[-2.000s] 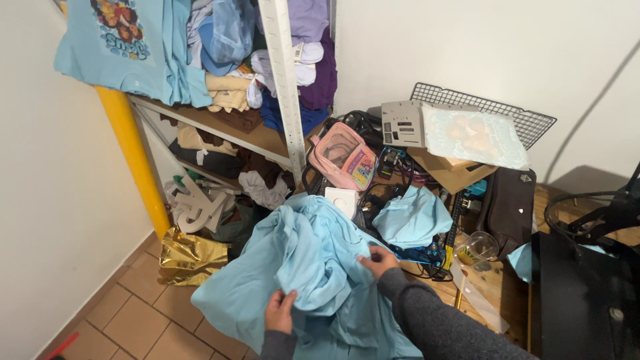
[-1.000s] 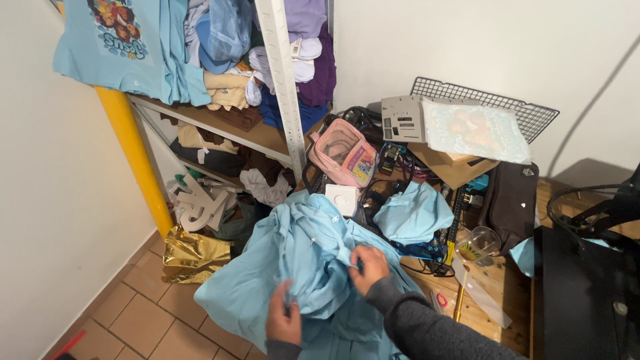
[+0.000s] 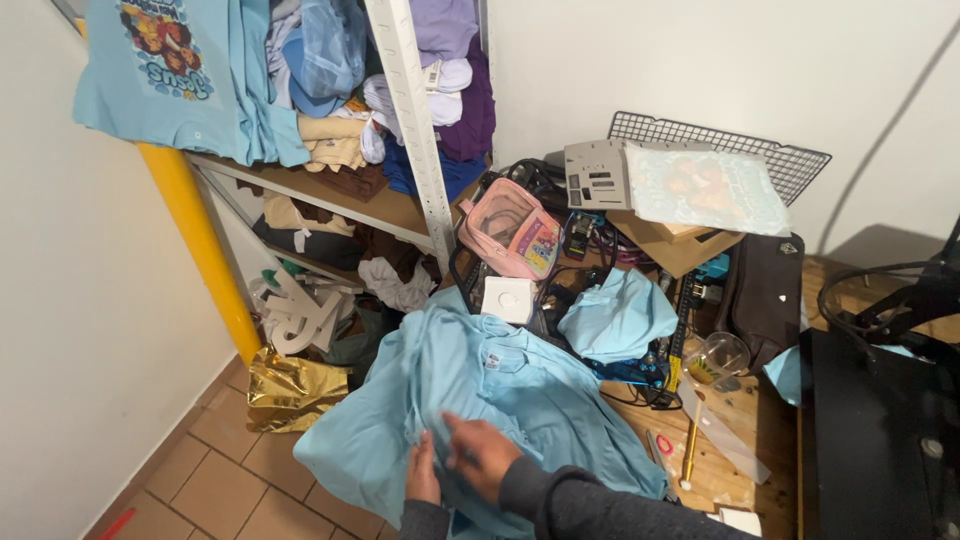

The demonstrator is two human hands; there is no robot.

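Note:
A light blue T-shirt lies loosely bunched over the table's left edge, its neckline with a small label facing up. More light blue cloth is heaped at its left side. My left hand rests upright against the lower folds, fingers together, with no cloth seen pinched in it. Just right of it, my right hand is over the cloth, slightly blurred, its index finger stretched toward the upper left; whether it grips any fabric cannot be told. A smaller light blue cloth lies crumpled behind the shirt.
Behind the shirt are a pink pouch, a white box and cables. A clear cup, a brush and a black machine are at right. A metal shelf holds clothes; gold foil is below.
The blue cloth has been spread so that the neckline and its label now show. My hands have come closer together over its lower part.

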